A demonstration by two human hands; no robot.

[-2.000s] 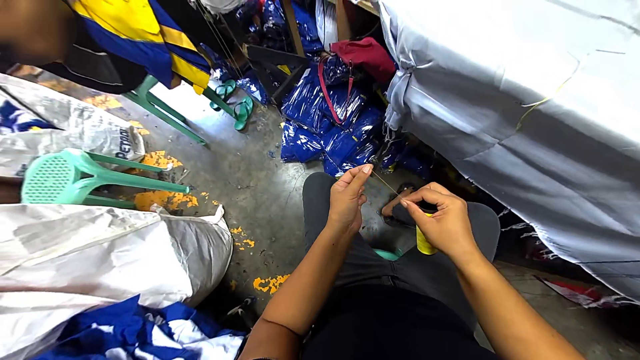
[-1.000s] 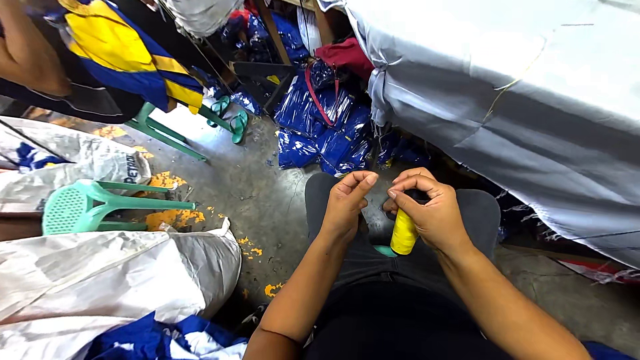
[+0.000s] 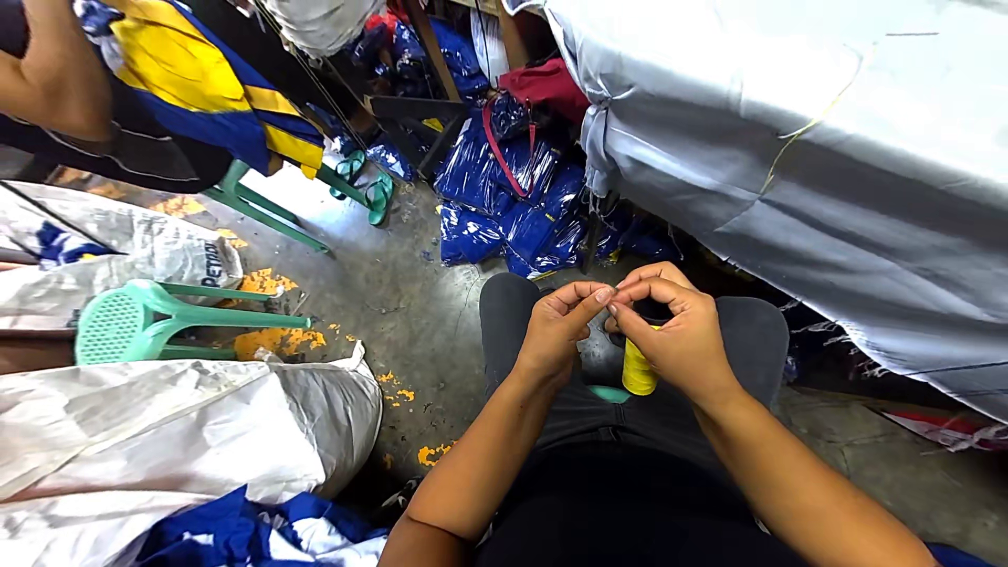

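Observation:
My left hand (image 3: 561,327) and my right hand (image 3: 673,323) meet at the fingertips above my lap. A yellow thread spool (image 3: 639,368) hangs upright under my right hand, held by its lower fingers. The left thumb and forefinger are pinched together; whatever lies between them is too fine to make out. My right thumb and forefinger touch the left fingertips. Loose yellow thread (image 3: 795,138) lies across the white cloth at the right.
White cloth (image 3: 709,102) drapes a table at the right. Plastic-wrapped blue packs (image 3: 504,201) lie on the floor ahead. A green plastic stool (image 3: 150,319) lies tipped at the left beside white sacks (image 3: 197,429). Another person's arm (image 3: 59,79) is at the upper left.
My hands, apart with a thread stretched between them two seconds ago, have come together at the fingertips. More of the yellow spool shows than at first.

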